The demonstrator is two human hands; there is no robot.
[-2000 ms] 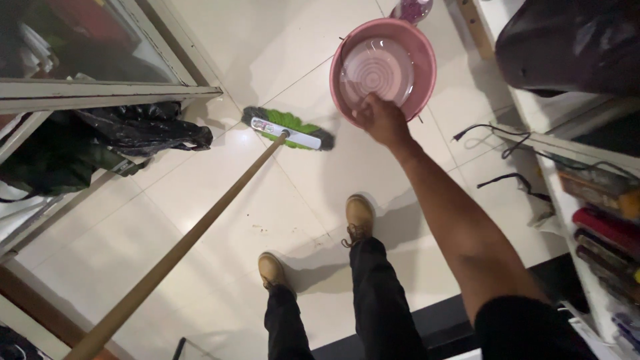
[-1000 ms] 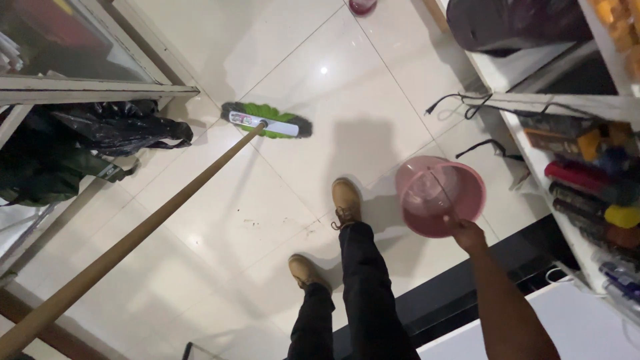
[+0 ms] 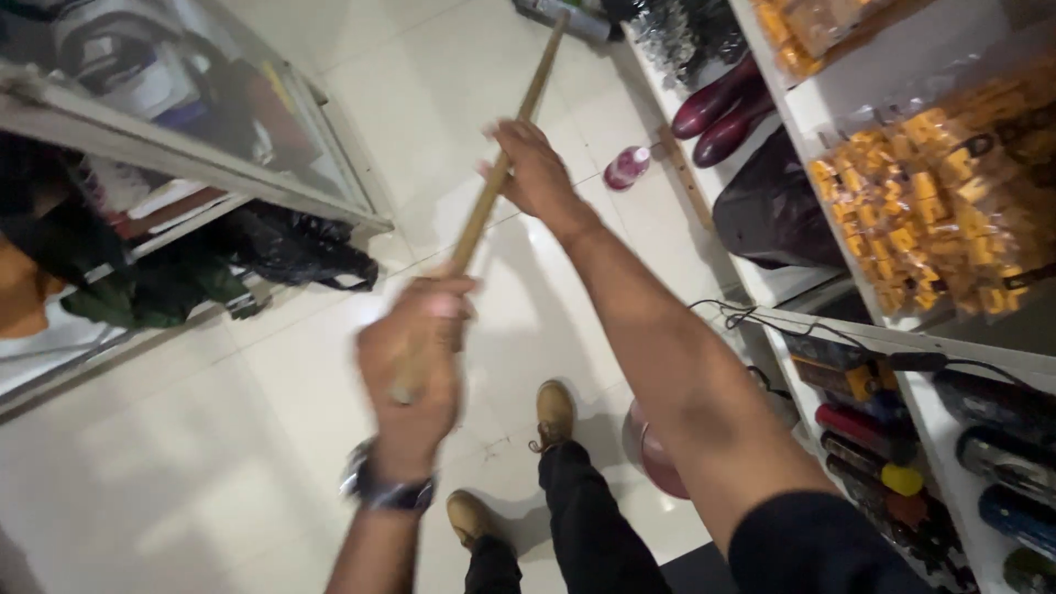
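Observation:
A wooden broom handle (image 3: 481, 206) slants up and away across the middle of the view. My left hand (image 3: 417, 355), with a watch on its wrist, is closed around the near end of the handle. Farther along, my right hand (image 3: 532, 173) is at the pole with its fingers partly spread; whether it grips firmly is blurred. At the top, the pole reaches a dark and green brush head (image 3: 569, 18), partly cut off by the frame. A pink plastic basin (image 3: 657, 462) stands on the floor, mostly behind my right forearm.
A bottle of pink liquid (image 3: 627, 168) stands on the tiled floor. Shelves on the right hold dark red boots (image 3: 716, 111), bagged orange items (image 3: 932, 206) and a black cable (image 3: 742, 313). On the left are a glass-fronted cabinet (image 3: 346, 177) and black plastic bags (image 3: 305, 247). Dark specks (image 3: 497, 450) lie near my boots.
My right hand has let go of the pink basin and moved up to the broom handle. The broom head has moved from the left part of the floor to the top of the view.

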